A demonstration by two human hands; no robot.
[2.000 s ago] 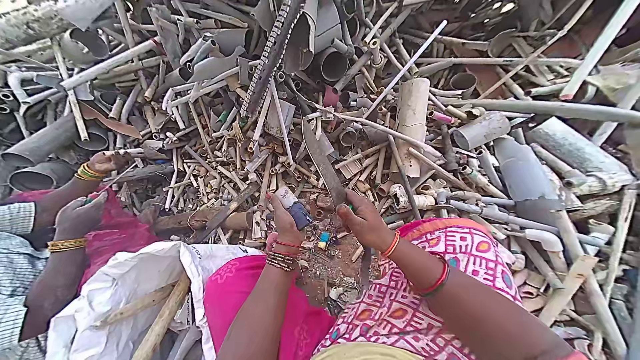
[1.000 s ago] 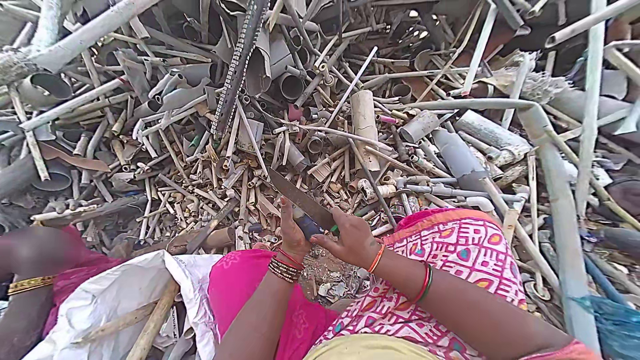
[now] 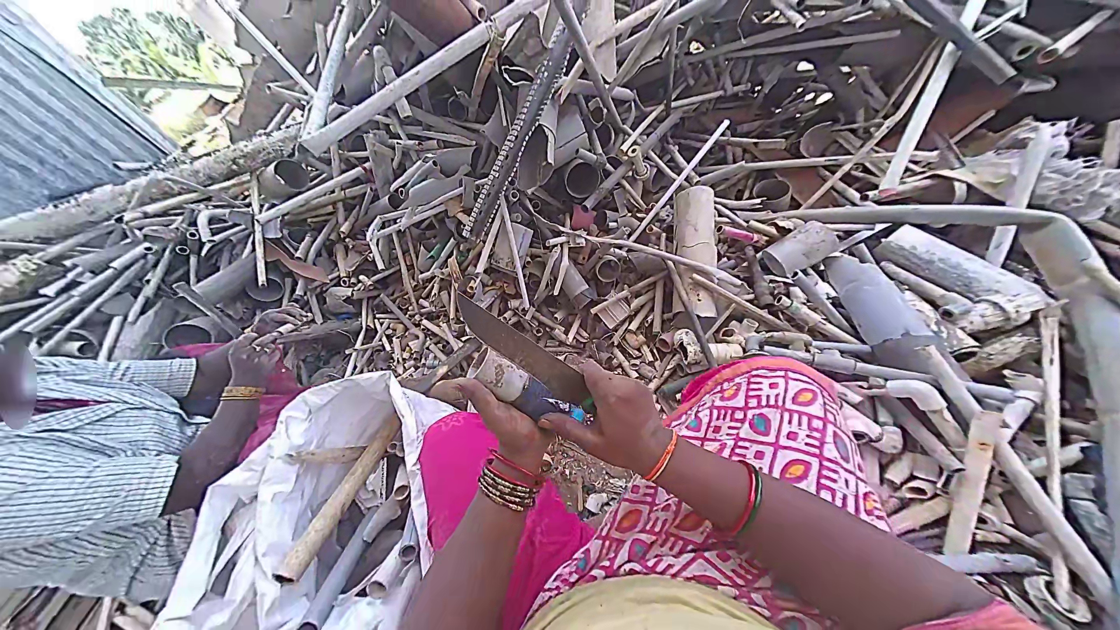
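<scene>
My left hand point(image 3: 507, 429) holds a short piece of pipe point(image 3: 503, 376), whitish at its far end and dark blue nearer the palm. My right hand point(image 3: 623, 420) grips a long, dark, broad-bladed knife point(image 3: 525, 350); the handle is hidden in the fingers. The blade slants up and to the left, over the pipe piece. Both hands meet above my lap, the right thumb reaching to the left fingers. To the left of my lap lies an open white sack point(image 3: 324, 411) with pipe pieces and a wooden-looking stick point(image 3: 346, 499) in it.
A large heap of scrap pipes point(image 3: 420, 289) spreads ahead and to both sides. A black toothed strip point(image 3: 516, 131) stands out of it. At the left a co-worker in a striped garment point(image 3: 87, 446) has their hands near the heap. A long bent grey pipe point(image 3: 1072, 262) crosses the right side.
The pipe piece, upright and apart from the blade two seconds ago, is now under the blade, with my hands together. The view has shifted, showing more to the left.
</scene>
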